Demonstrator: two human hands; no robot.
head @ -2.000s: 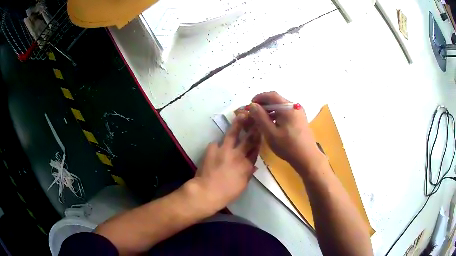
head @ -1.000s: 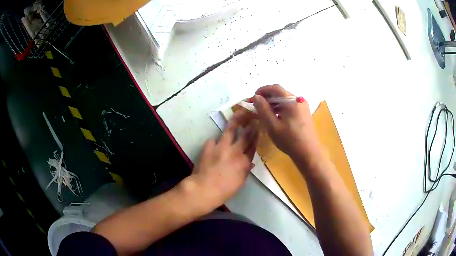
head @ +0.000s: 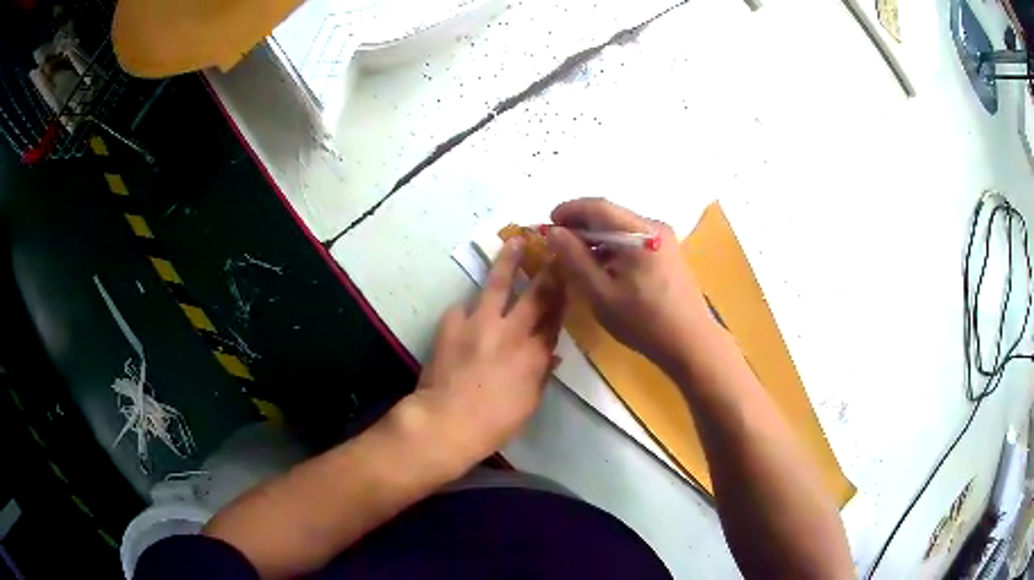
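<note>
A tan-orange card pattern (head: pixel 743 306) lies on white fabric plies (head: pixel 607 399) on the table, running from the centre to the lower right. My right hand (head: pixel 629 278) holds a marking pen (head: pixel 612 237) with a clear-white barrel and red ends, its tip at the card's far left end. My left hand (head: pixel 493 351) lies with fingers spread on the near end of the card, fingertips close to the pen tip. A dark piece shows partly beside my right wrist; the rest is hidden. A bluish-white paper edge (head: pixel 469 263) shows left of the card end.
A second card pattern (head: pixel 198 28) and printed paper (head: pixel 340 51) are at upper left. A dark seam (head: pixel 454 138) crosses the table (head: pixel 669 136). A looped black cord (head: pixel 998 297) lies at right. A white bin (head: pixel 170 523), a wire trolley (head: pixel 68 85) and striped floor tape are at left.
The view has shifted, so table things sit further left. The pen tip has moved slightly along the card's end, and more of that end shows between my hands. Both hands keep their places on the work.
</note>
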